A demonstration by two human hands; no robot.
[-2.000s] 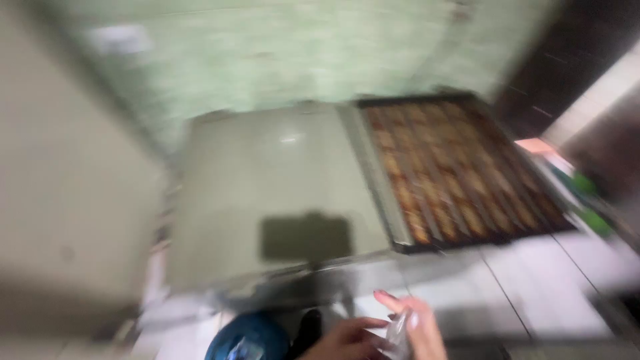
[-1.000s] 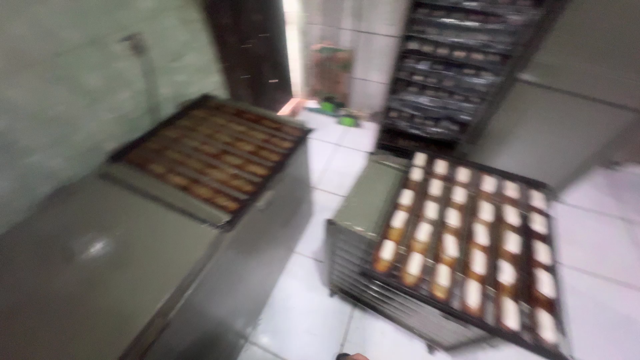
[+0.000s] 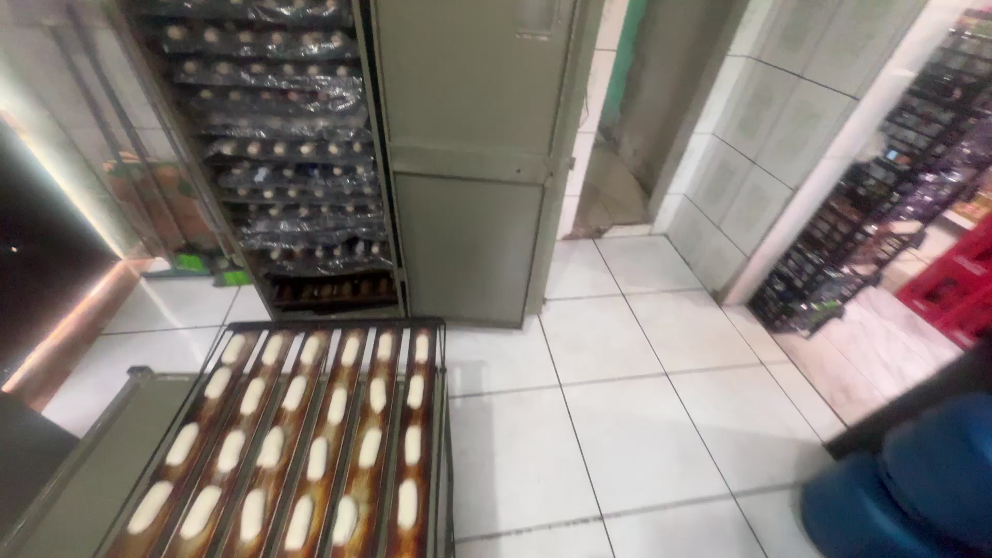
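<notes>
Neither my left hand nor my right hand shows in the head view. At the lower left, a metal baking tray with channels (image 3: 310, 418) holds rows of pale, oblong dough pieces (image 3: 316, 459). It rests on a greenish metal stand (image 3: 116, 449), whose flat top shows to the left of the tray. Behind it, a tall cabinet rack holds many trays covered with clear plastic (image 3: 302, 163), with rows of small pale pieces under the film. An uncovered dark tray (image 3: 333, 291) sits at its bottom.
A greenish metal cabinet door (image 3: 473, 240) stands beside the rack. Blue plastic containers (image 3: 930, 473) are at the lower right, on a white tiled floor (image 3: 635, 372). Black crates (image 3: 845, 225) and red crates (image 3: 953, 279) stand beyond an opening. Green-headed brooms (image 3: 190, 261) lean at the left.
The view has swung far to the right. My hands, seen low in the oldest frame, are out of view. The counter with its tray of baked-looking rows has also left the view.
</notes>
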